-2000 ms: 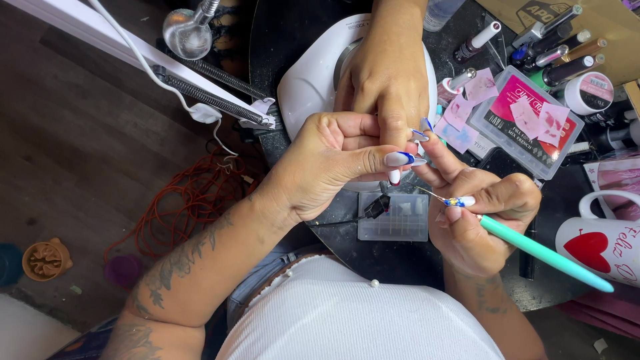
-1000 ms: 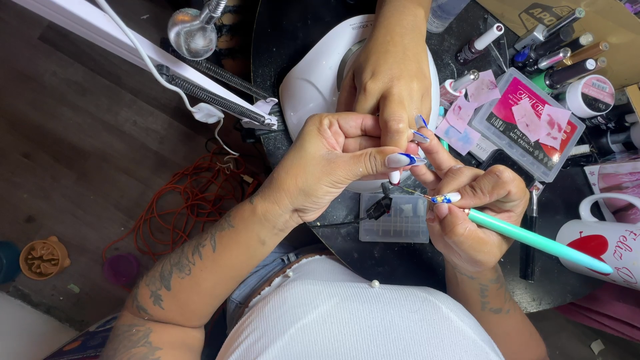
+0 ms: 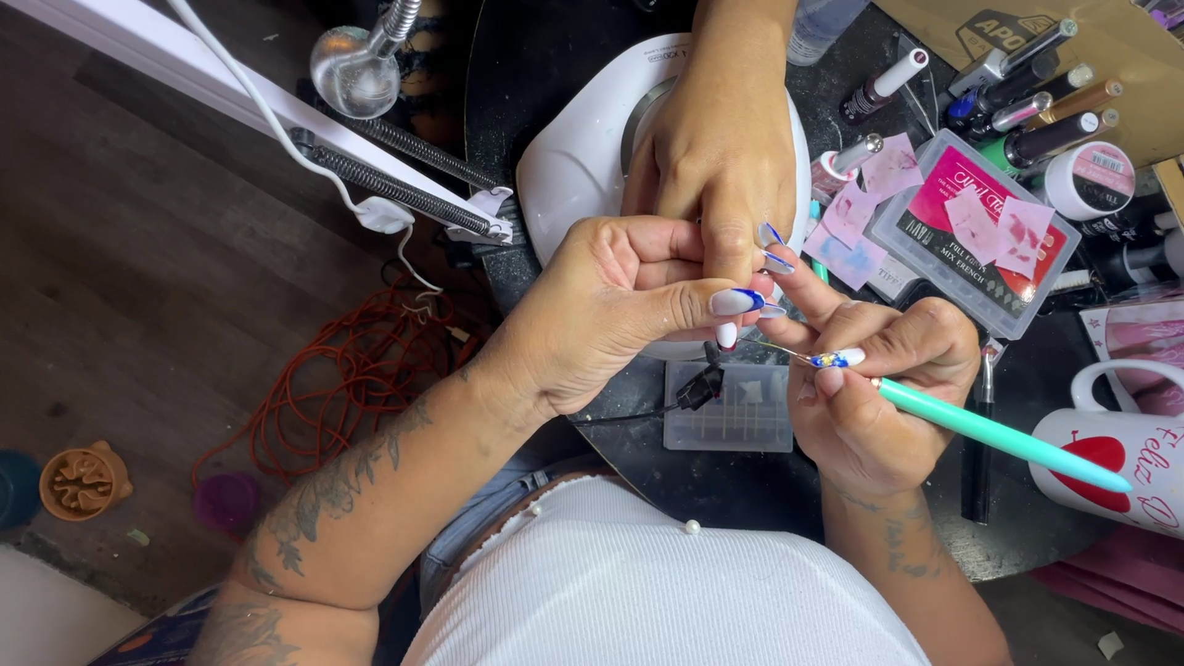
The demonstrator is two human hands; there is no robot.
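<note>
My left hand grips a finger of another person's hand, which reaches in from the top over a white nail lamp. That finger's nail is white with a dark red tip. In my right hand is a thin nail-art brush with a turquoise handle. Its fine bristles point left, close beside the nail; whether they touch it I cannot tell. Some fingertips of my right hand are near my left fingertips. My own nails are long, white and blue.
Nail polish bottles, a clear plastic box with pink paper pieces and a mug stand at the right. A small clear case and a black cable plug lie below my hands. A white lamp arm crosses the upper left.
The brush in my right hand has changed its tilt slightly, and its tip is near the nail throughout. My left hand keeps its grip on the finger.
</note>
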